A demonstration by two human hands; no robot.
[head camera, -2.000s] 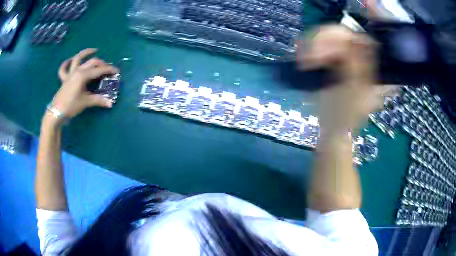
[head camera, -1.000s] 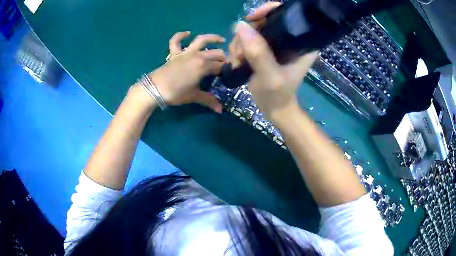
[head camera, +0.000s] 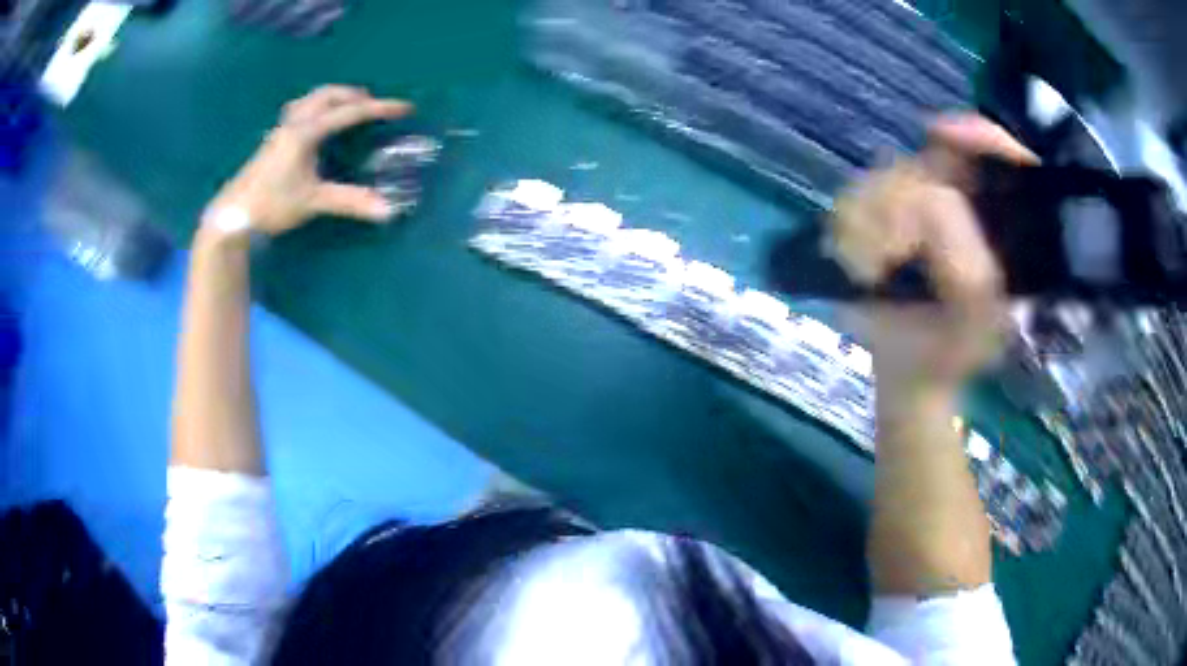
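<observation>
My left hand (head camera: 302,163) is at the upper left, thumb and forefinger spread around a blurred small module (head camera: 401,174). A gap shows between forefinger and module; the thumb tip is at its lower edge. My right hand (head camera: 918,247), blurred, grips a thick black electric screwdriver (head camera: 1093,237) lying across the hand, its narrow end pointing left. A touching row of circuit boards with white upper parts (head camera: 677,306) runs diagonally between my hands; my right forearm hides part of it.
Blurred clear trays (head camera: 768,85) of dark parts lie at the back. Dense rows of boards (head camera: 1146,520) are at the right, with a small group (head camera: 1022,501) beside my right forearm. A white piece (head camera: 85,50) is at the upper left, above blue floor (head camera: 352,416).
My hands have moved apart from over the row. The screwdriver has gone right, away from my left hand. The view has turned, and the module by my left hand now shows separate from the row.
</observation>
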